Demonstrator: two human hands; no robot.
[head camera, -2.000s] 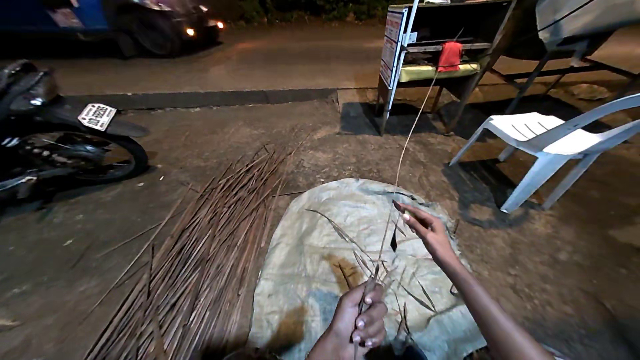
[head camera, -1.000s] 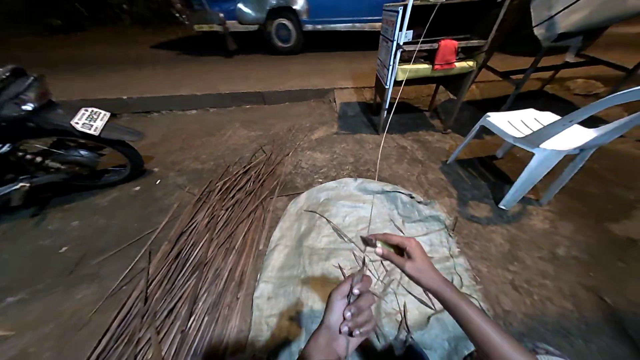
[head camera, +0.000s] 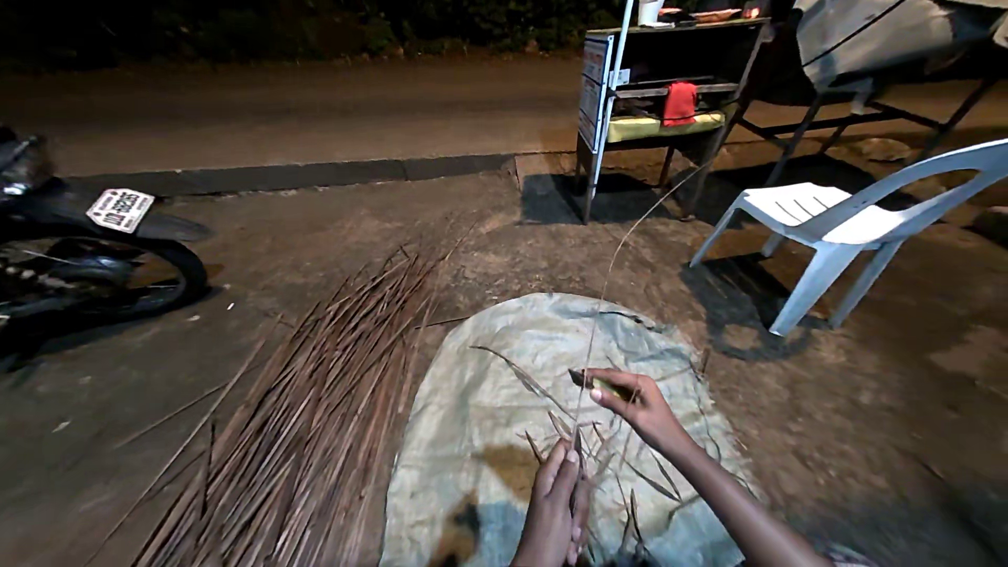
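My left hand (head camera: 561, 500) grips the lower end of a long dry palm leaflet, whose thin midrib (head camera: 610, 272) arcs up and away to the right. Just above it, my right hand (head camera: 630, 398) is closed around the yellowish handle of a small knife (head camera: 579, 379), its dark blade against the midrib. Beneath both hands lies a pale woven sack (head camera: 465, 394) scattered with torn leaf strips (head camera: 524, 374). To the left, a large pile of dry brown palm leaflets (head camera: 315, 417) is spread on the ground.
A motorcycle (head camera: 94, 244) stands at the left. On the right is a white plastic chair (head camera: 819, 216); behind it, a wooden stand (head camera: 669, 150) holds a red cloth (head camera: 680, 104). A low kerb (head camera: 315, 173) borders the road.
The blue vehicle on the road has left the view. The long midrib, upright earlier, now bends over to the right. Both hands keep their holds.
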